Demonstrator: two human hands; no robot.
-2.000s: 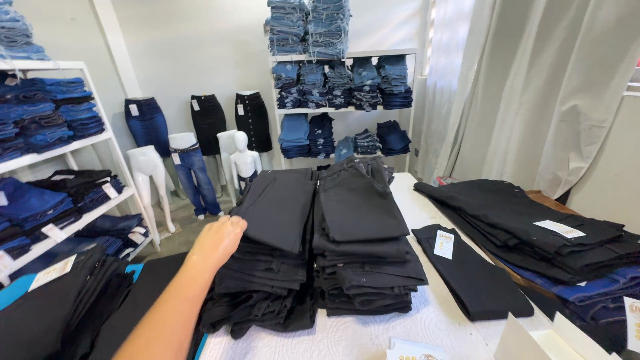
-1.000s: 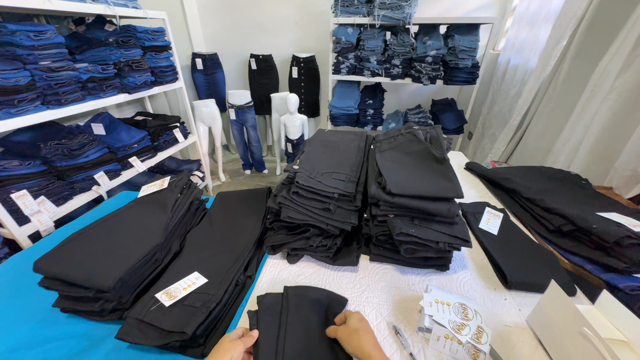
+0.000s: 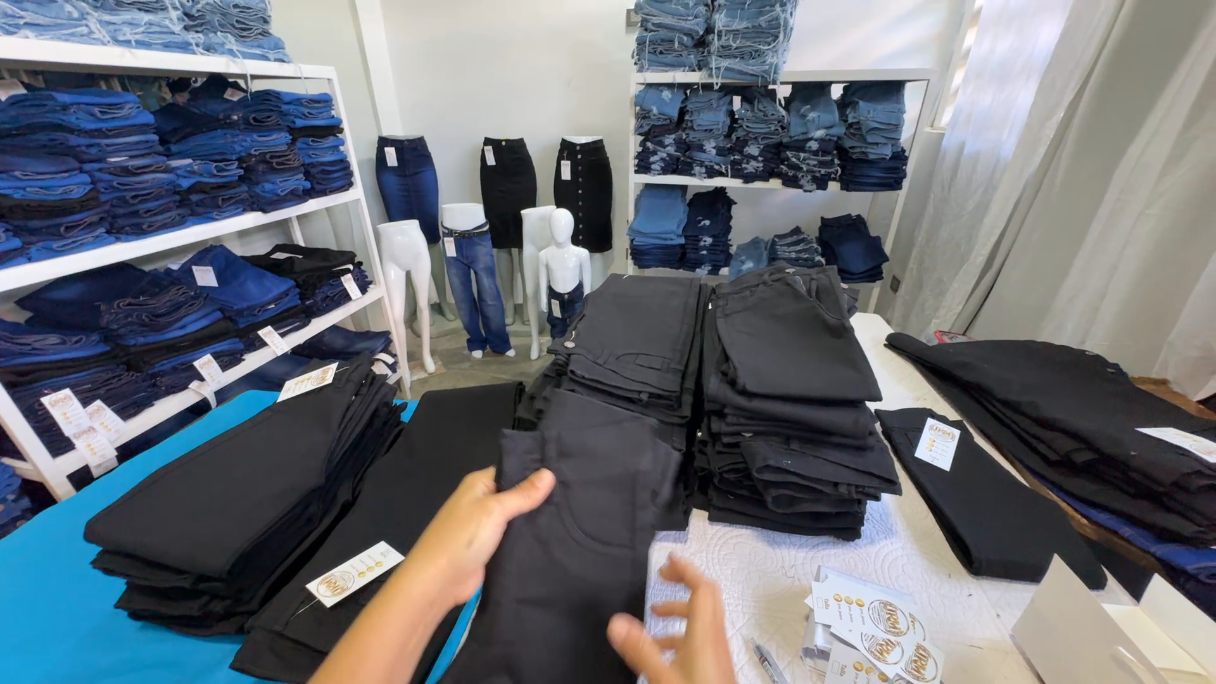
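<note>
A folded pair of black trousers (image 3: 579,532) stands partly lifted in front of me. My left hand (image 3: 484,527) grips its left edge, thumb on the front near the waistband. My right hand (image 3: 679,627), somewhat blurred, is beside its lower right edge with fingers spread. Just behind are two high stacks of folded black trousers, the left stack (image 3: 636,332) and the right stack (image 3: 793,408), side by side on a white quilted cloth (image 3: 712,560). Left of my arm lie more folded black trousers (image 3: 237,475) and a pair bearing a paper tag (image 3: 356,573).
Paper tags (image 3: 879,622), a pen (image 3: 768,662) and an open white box (image 3: 1092,627) are at the near right. Beyond them lie a tagged black garment (image 3: 988,494) and a dark pile (image 3: 1073,408). Shelves of jeans (image 3: 180,228) and mannequins (image 3: 408,275) stand behind.
Both hands were at the near edge of the folded black garment one second ago. Now the garment is raised in my left hand, and my right hand is apart from my left, fingers spread.
</note>
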